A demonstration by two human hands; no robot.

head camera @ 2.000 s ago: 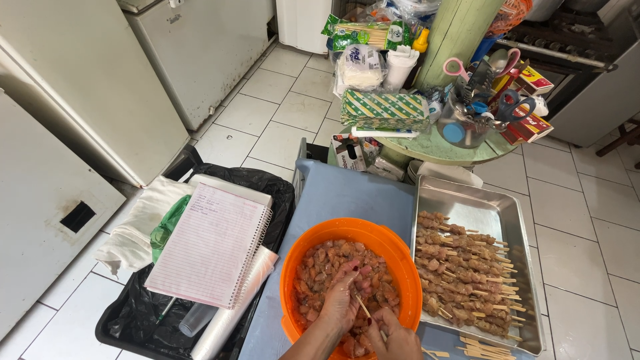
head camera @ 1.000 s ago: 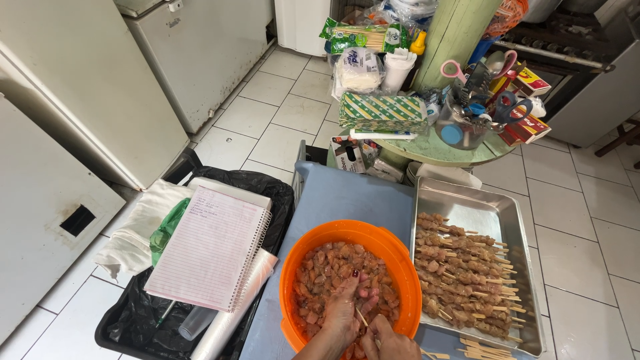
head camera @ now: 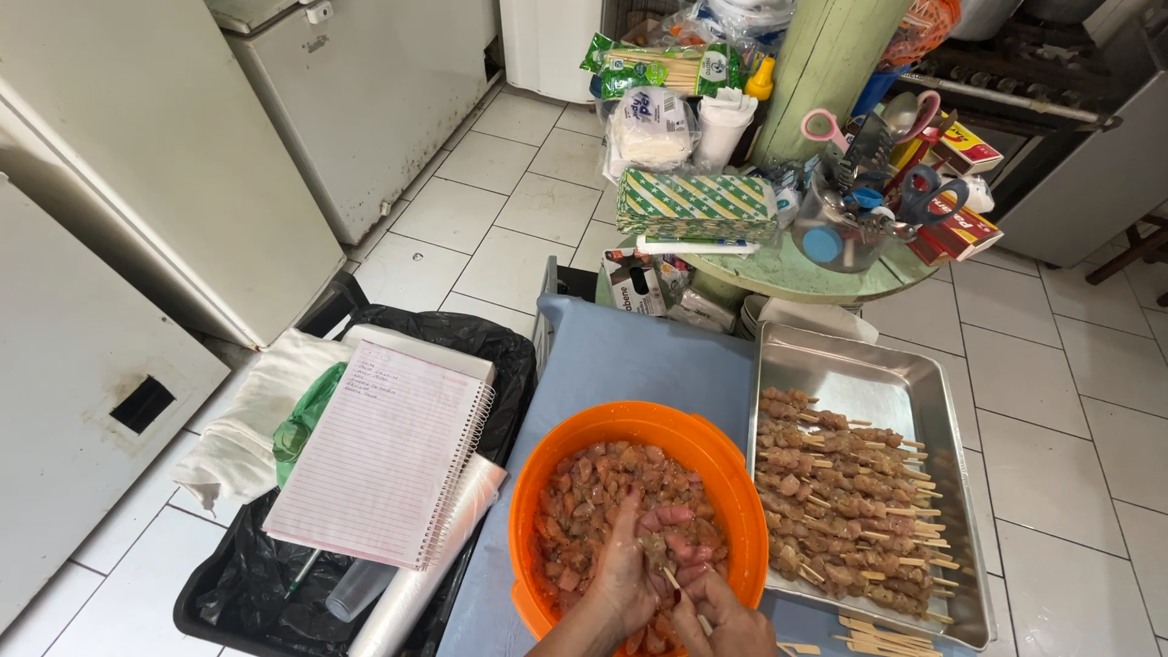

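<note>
An orange plastic basin [head camera: 529,511] full of raw meat chunks [head camera: 584,484] sits on the blue-covered table [head camera: 630,351]. Over the meat, my left hand [head camera: 630,566] cups a piece of meat [head camera: 655,551] in its curled fingers. My right hand [head camera: 721,620], just right of it, grips a wooden skewer [head camera: 672,578] whose upper end meets that piece. To the right of the basin, a metal tray [head camera: 949,411] holds rows of meat skewers [head camera: 839,502]. Bare wooden skewers [head camera: 885,639] lie below the tray.
At left, a spiral notebook [head camera: 383,456] and a plastic film roll [head camera: 429,557] rest on a black crate [head camera: 205,584]. Behind the table stands a round green table [head camera: 803,278] with packaged skewers [head camera: 662,71], napkins and a container of utensils [head camera: 844,237]. Freezers stand at far left.
My hands remain over the basin with the skewer. The fingers of my left hand have shifted around the meat and now show more spread.
</note>
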